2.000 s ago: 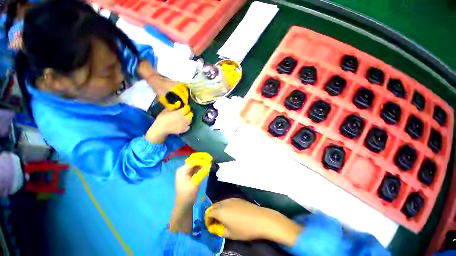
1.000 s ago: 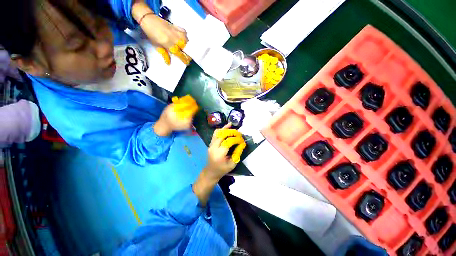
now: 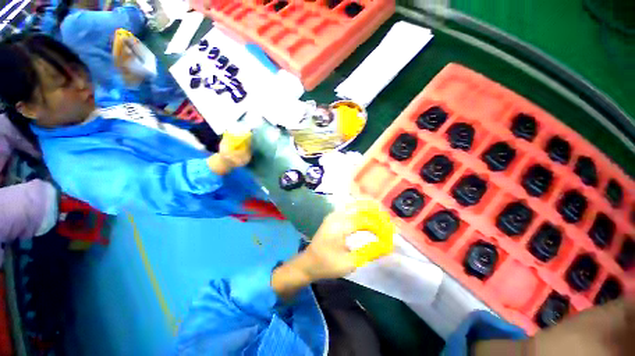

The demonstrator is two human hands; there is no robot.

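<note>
My left hand (image 3: 341,240), with yellow finger cots, is over the bench edge left of the salmon-pink foam tray. A small white patch shows between its curled fingers; I cannot tell if it is a held wipe or paper behind. My right hand (image 3: 592,334) is blurred and cut off at the lower right, over the tray's near corner; its fingers cannot be made out. The foam tray (image 3: 468,82) holds rows of black watch-like housings (image 3: 480,259), with some pockets empty. Two more housings (image 3: 291,179) stand on the bench beside a crumpled white wipe (image 3: 339,172).
White sheets (image 3: 407,278) lie along the tray's near side. A metal dish (image 3: 322,144) holds yellow finger cots and a dispenser bottle. A neighbour in blue sits left, a hand over the bench. Behind lie white paper strips (image 3: 386,59), another pink tray (image 3: 317,66) and housings on a sheet.
My left hand has moved away from the two housings, right and toward the tray. My right hand has come into view at the lower right. The neighbour's head has turned and the view has shifted.
</note>
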